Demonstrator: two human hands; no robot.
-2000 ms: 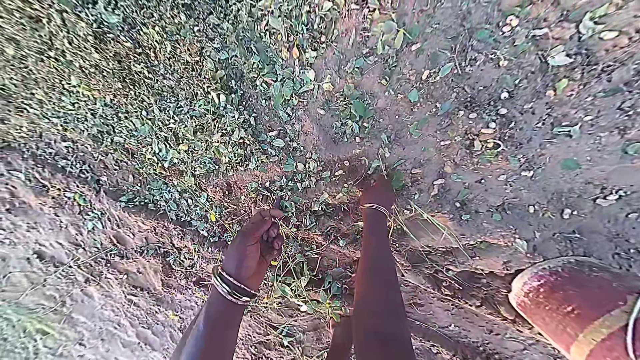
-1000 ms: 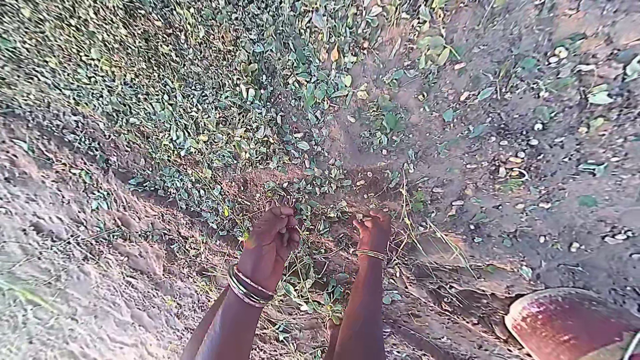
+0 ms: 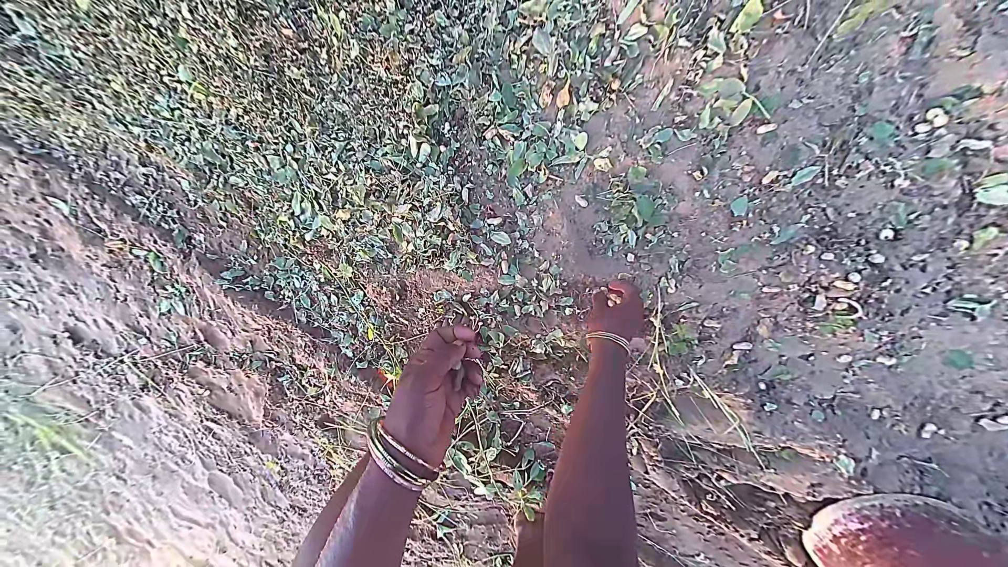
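My left hand (image 3: 437,386), with several bangles (image 3: 398,457) at the wrist, is curled over the low green plants (image 3: 504,303). Something small and pale seems to lie between its fingers, too small to name. To the right, my right hand (image 3: 618,315) wears thin bangles (image 3: 608,340) and is curled near the soil, with small pale pieces at its fingertips that look like pods or nuts. The two hands are apart. Leaves and loose soil lie around them.
Dense leafy plants (image 3: 315,157) cover the upper left. Bare, uneven soil (image 3: 142,425) runs along the lower left. On the right, small pale pieces (image 3: 846,285) and leaves are scattered over dark soil. A reddish rounded object (image 3: 898,535) is at the bottom right.
My right hand was lower among the plants two seconds ago, its fingers hidden; now its curled fingers show, raised with pale pieces in them. My left hand stays curled.
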